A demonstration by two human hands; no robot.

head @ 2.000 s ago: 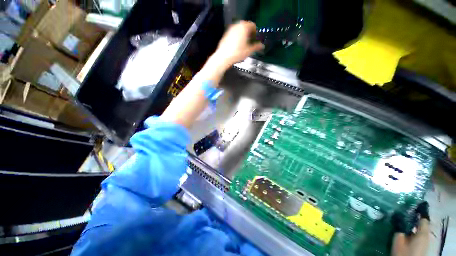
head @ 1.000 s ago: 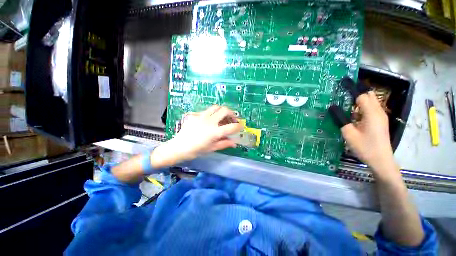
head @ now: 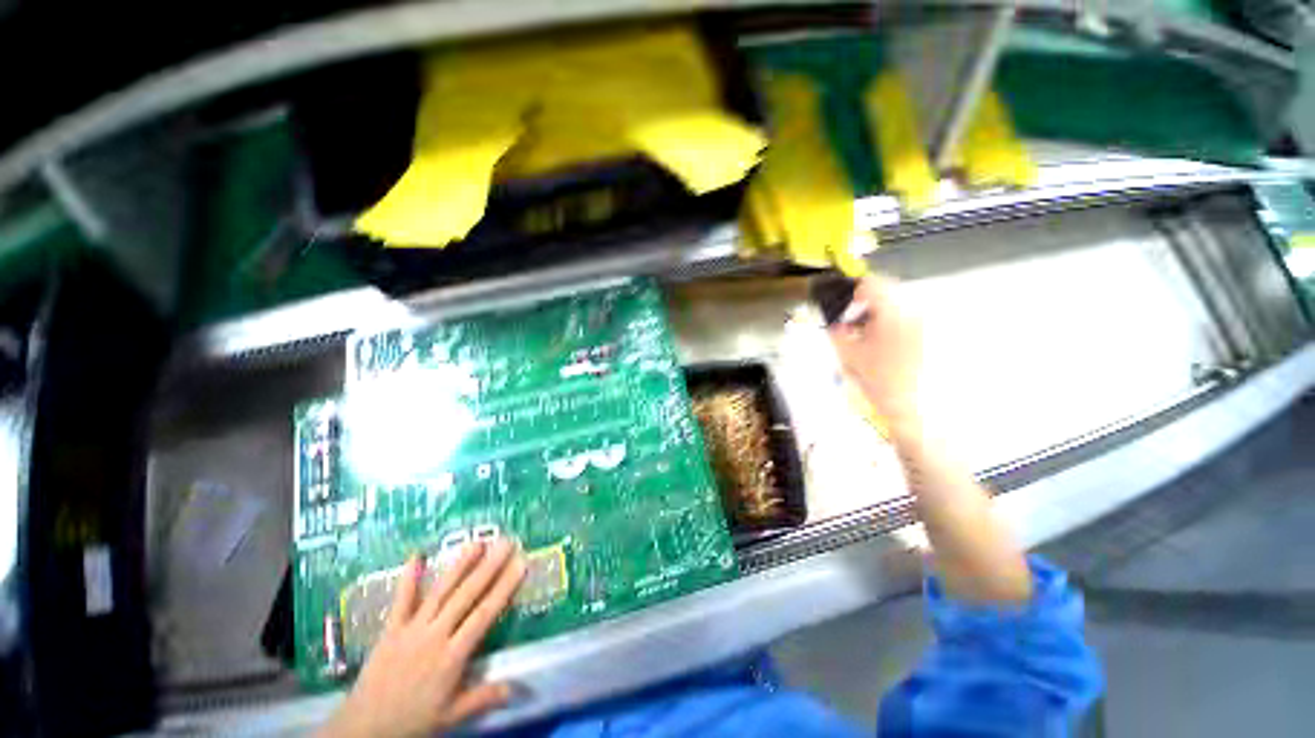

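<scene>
The green circuit board [head: 635,490] lies on the conveyor line. A grey perforated plate with a yellow edge [head: 542,580] lies along its near edge. My left hand [head: 433,634] rests flat on this plate with its fingers spread, covering part of it. My right hand [head: 873,339], with black covers on its fingertips, is raised beyond the board's right side, at the lower tip of hanging yellow strips [head: 808,188]. It is small and blurred, so I cannot tell whether the fingers grip a strip.
A black bin of small copper-brown parts [head: 747,450] stands against the board's right side. Wide yellow sheets [head: 577,108] hang from a black box above the board. A black tray [head: 80,490] stands at the far left. A metal rail [head: 1139,461] runs along the near side.
My right hand has moved from the board's right edge out to the hanging yellow strips. My left hand has flattened onto the plate. The view has swung right and upward.
</scene>
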